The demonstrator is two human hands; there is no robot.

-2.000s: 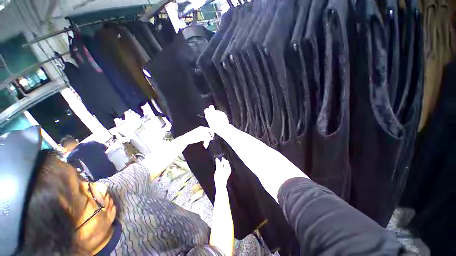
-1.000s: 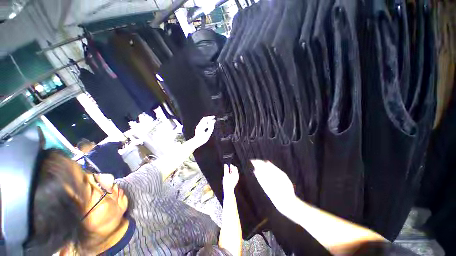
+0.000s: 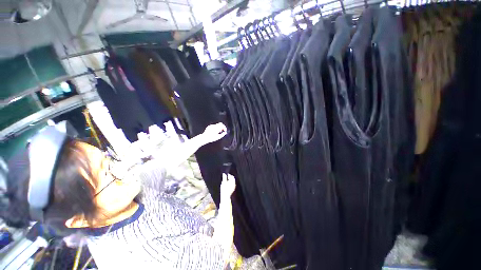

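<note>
A black sleeveless garment hangs at the near end of a rail, its front facing the other person. Short pale dashes run down its front edge. Another person's hand is at the front edge, and that person's other hand is lower, near a dash, with a small dark thing at its fingertips that is too small to name. Neither of my own hands is in view.
A dense row of black sleeveless garments hangs on the right, with brown garments beyond. The other person, wearing a headband and striped top, stands close at left. Another garment row hangs behind.
My hand and forearm, earlier at the black garment and then drawn back, have left the picture. The view has shifted, showing more hangers. The other person's hands remain at the garment.
</note>
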